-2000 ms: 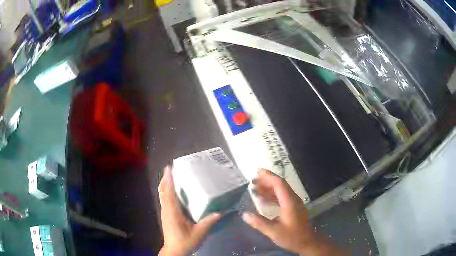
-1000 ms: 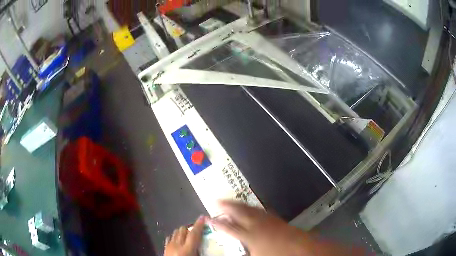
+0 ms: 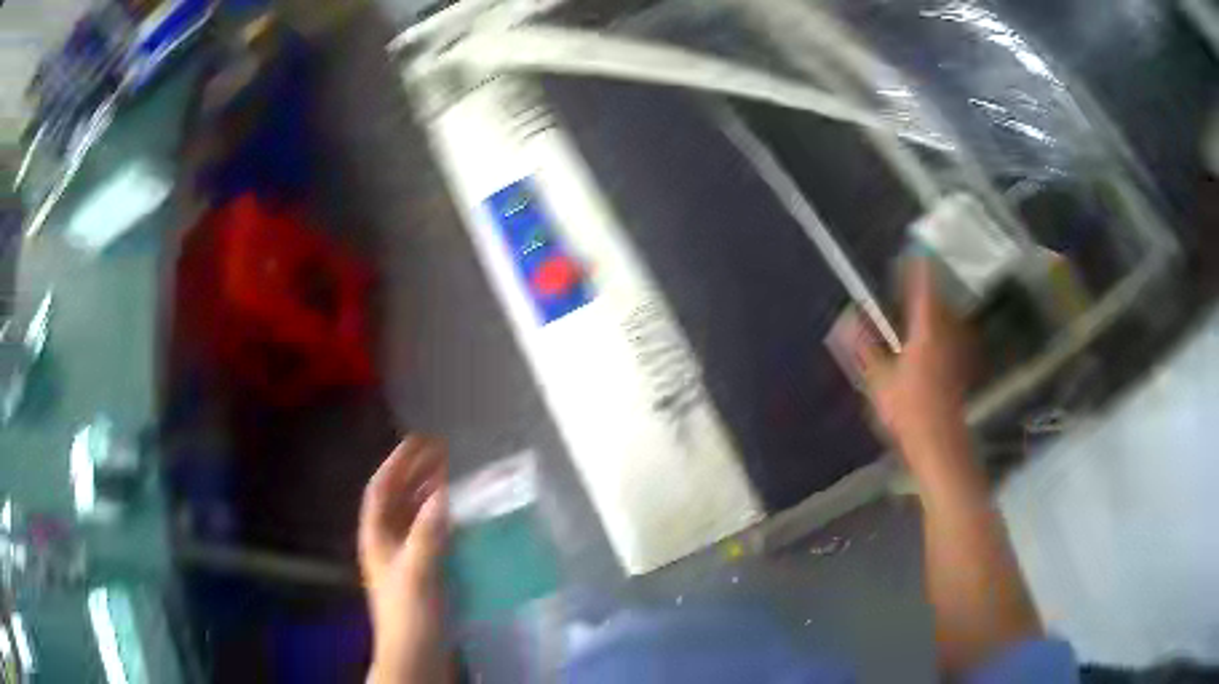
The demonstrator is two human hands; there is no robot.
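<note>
The view is blurred. My left hand [image 3: 405,541] is at the bottom centre-left, fingers curled, against the left side of a teal and white carton [image 3: 505,555] in front of my body. The hand's hidden side leaves the exact grip unclear. My right hand [image 3: 920,368] reaches over the far right part of the black belt [image 3: 709,227]. Its fingers are at a second white and teal carton [image 3: 972,247] by the right frame. A small pale shape [image 3: 849,341] shows beside its thumb; I cannot tell what it is.
The cream machine frame [image 3: 588,401] carries a blue control panel [image 3: 515,234] with a red knob [image 3: 555,277]. A cream guide bar [image 3: 682,67] and clear film [image 3: 989,74] lie beyond. At left are a red stool [image 3: 288,301] and the green table [image 3: 114,314] with cartons.
My hands, together near the frame's near edge a second ago, are now apart. My right hand has moved out over the belt to the right; my left is beside a carton. The view has shifted.
</note>
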